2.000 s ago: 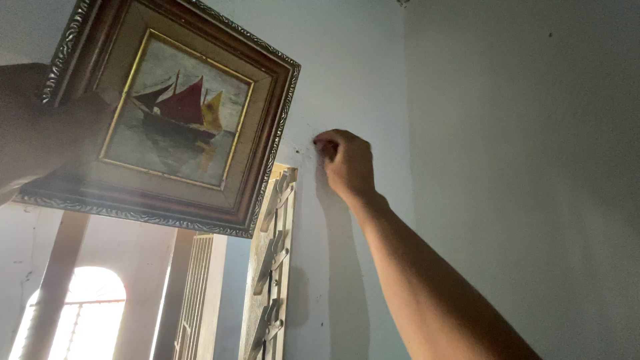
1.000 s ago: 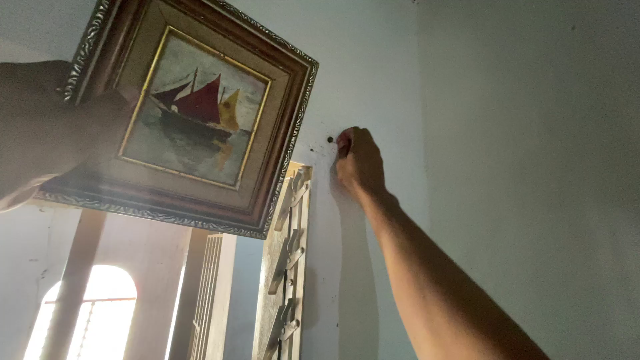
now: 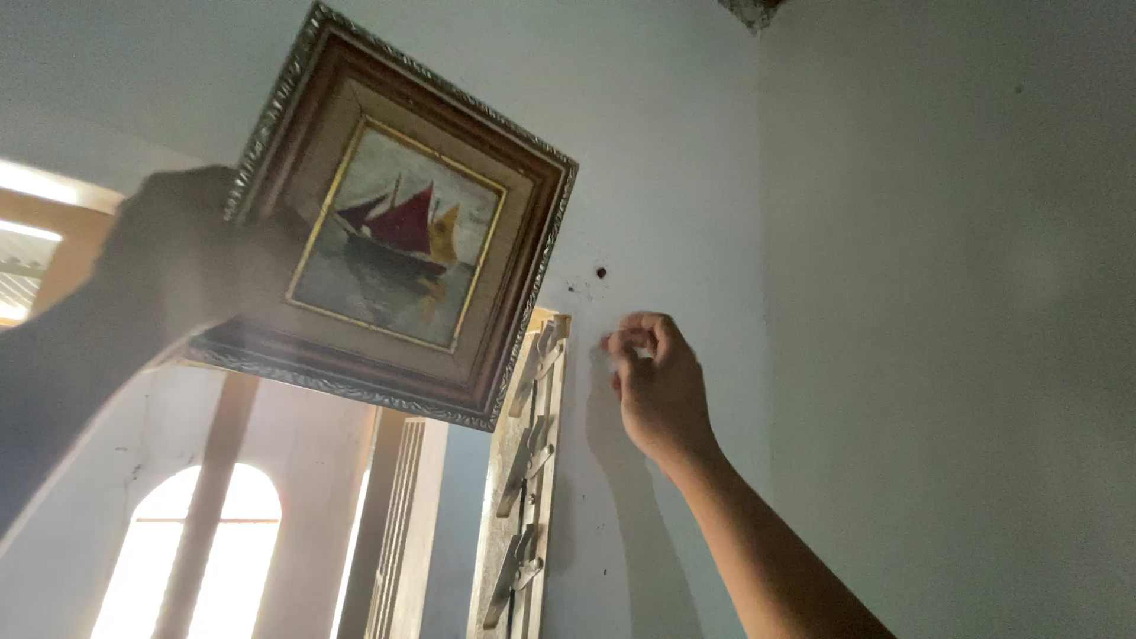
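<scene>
My left hand [image 3: 209, 248] grips the left side of a framed painting of a sailing boat [image 3: 404, 222], its thumb over the front. The frame is dark wood with an ornate silvery edge, and it is tilted against the view. Right of it, my right hand [image 3: 657, 373] is raised near the pale wall [image 3: 674, 177] with its fingers curled and thumb toward the index finger. Whether something small is between those fingertips cannot be told. A dark hole or plug [image 3: 601, 272] shows in the wall above my right hand, with small marks beside it.
Below the frame's right corner stands a louvre window frame with metal slat holders [image 3: 532, 461]. An arched bright window [image 3: 191, 550] is at the lower left, behind a slanting post [image 3: 213, 497]. The room corner runs down to the right of my right hand, and damaged plaster [image 3: 753, 13] shows at its top.
My right hand has come down from beside the dark spot on the wall, which now shows fully. The painting remains in my left hand. The view has shifted.
</scene>
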